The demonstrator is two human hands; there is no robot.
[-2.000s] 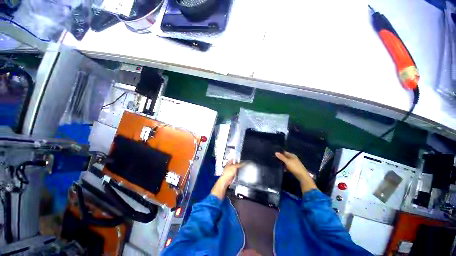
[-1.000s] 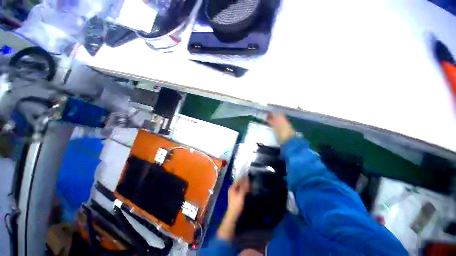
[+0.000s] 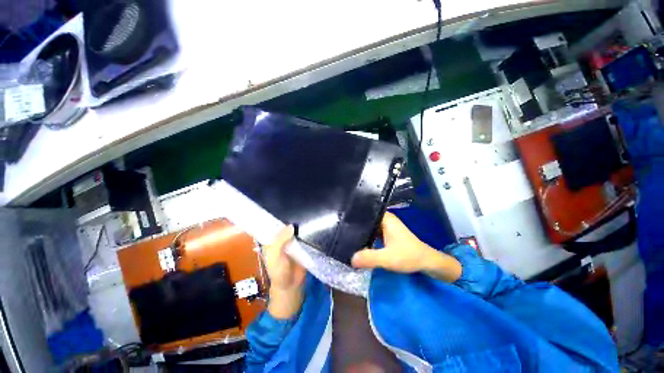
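Note:
A glossy black plastic panel is held up in front of me, tilted, with small bright dots along its right end. A bubble-wrap sheet lies under its lower edge. My right hand grips the panel's near right corner, thumb on top. My left hand is at the panel's lower left edge, holding the bubble wrap against it; its fingers are partly hidden.
A white bench runs across the top, with a black part with a round grille at its left. Orange fixture plates with black panels are at lower left and right. A red button is on the white machine.
The view has swung right. The panel has been lifted and turned, with bubble wrap now under it. My right hand has come back from the bench edge and gripped the panel.

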